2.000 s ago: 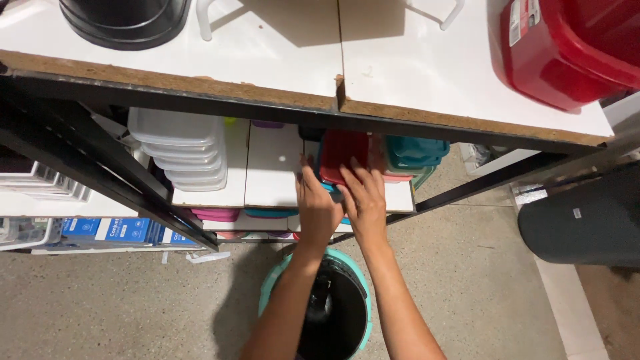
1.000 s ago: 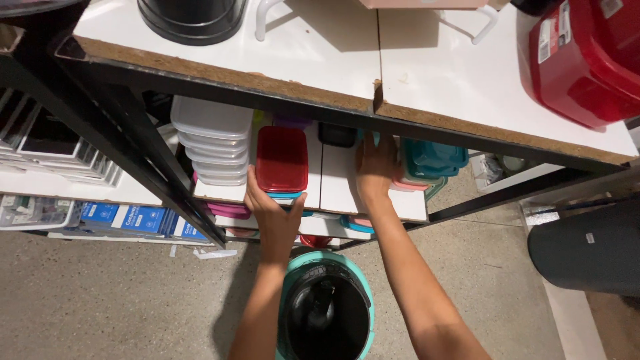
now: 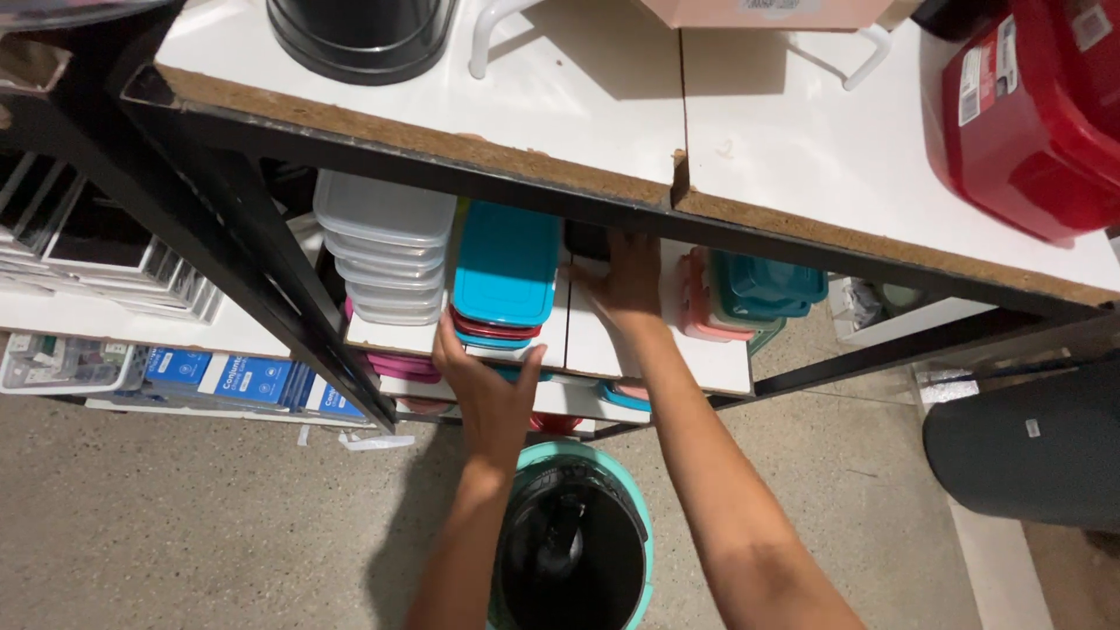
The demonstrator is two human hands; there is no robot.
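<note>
A stack of food containers topped by a blue lid (image 3: 507, 262), with red and blue ones beneath, stands on the middle shelf beside a stack of clear-lidded containers (image 3: 385, 236). My left hand (image 3: 486, 385) touches the front of the blue-topped stack, thumb and fingers spread. My right hand (image 3: 628, 276) reaches under the upper shelf, beside a black container (image 3: 587, 240); its fingertips are partly hidden by the shelf edge, and whether it grips anything cannot be told. To its right stand pink and teal containers (image 3: 766, 284).
The upper shelf's chipboard edge (image 3: 420, 153) and black frame overhang my hands. A turquoise-rimmed bucket (image 3: 646, 542) with black inside stands on the floor below. Red bins (image 3: 1024, 149) sit above right; a dark grey bin (image 3: 1032, 446) stands at right.
A blue lid now tops the stack by my left hand, where a red one was on top. The red container was between both hands two seconds ago, farther right.
</note>
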